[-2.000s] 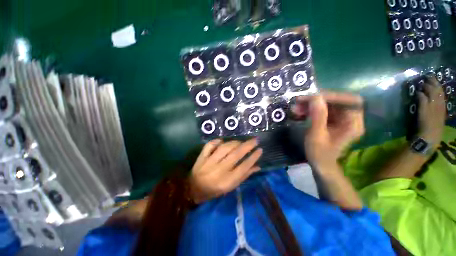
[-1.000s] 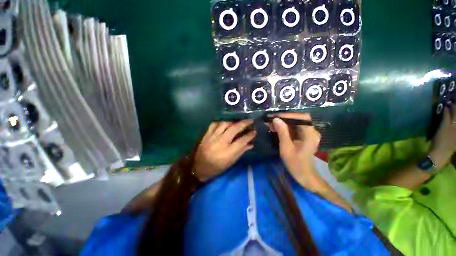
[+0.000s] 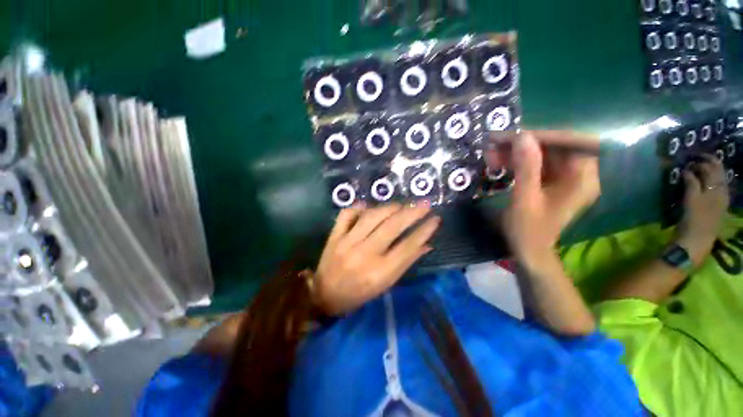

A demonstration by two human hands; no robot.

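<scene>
A clear blister tray holds black rounded squares with white rings in three rows of five. My right hand is at the tray's lower right corner, partly blurred. It holds slim dark tweezers, whose tip end is over the right end of the tray and too blurred to make out. My left hand lies flat at the tray's lower edge, on the left part of a dark sheet. Its fingers are slightly apart, and whether anything is under them is hidden.
White blister trays lean in a tall stack at the left. A white paper scrap and clear packaging lie at the back. At the right, a neighbour in yellow-green has a hand on another ringed tray.
My right hand with the tweezers has moved up and right from the dark sheet to the tray's lower right corner. The view has shifted, so the tray sits lower and further left.
</scene>
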